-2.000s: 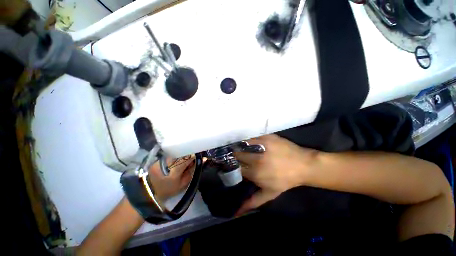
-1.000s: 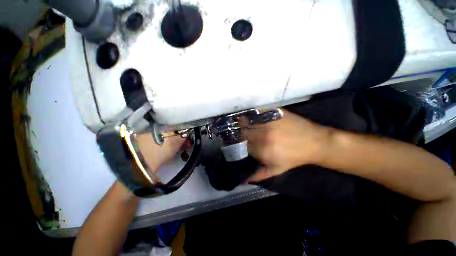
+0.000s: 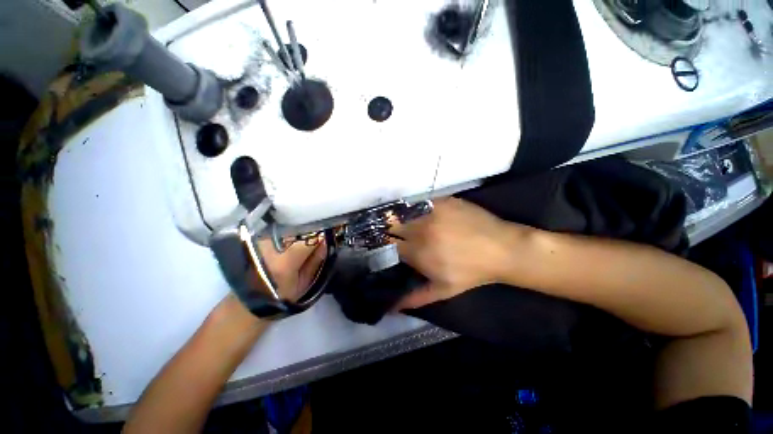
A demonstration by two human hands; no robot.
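Observation:
A black garment [image 3: 525,314] lies under the needle end of the white sewing machine [image 3: 364,169] and spreads right and over the table's front edge. My right hand [image 3: 453,246] rests on it right of the needle area, fingers bent, holding the cloth. My left hand [image 3: 292,267] is left of the needle area, partly hidden behind a curved black and silver loop [image 3: 246,271]; its fingertips and what they touch cannot be made out. A pale-grey cylinder [image 3: 383,258] sits between the hands beside shiny metal parts [image 3: 364,230].
A wide black strap [image 3: 553,85] is draped over the machine head. A grey tube [image 3: 152,63] and thin metal pins [image 3: 288,55] stand on it. A clear plastic packet [image 3: 708,178] lies at the right. The white table [image 3: 110,246] has a worn, brown-taped left edge.
The camera view has shifted up and back down. Both hands stay beside the needle area. The dark cloth between them sits a little differently.

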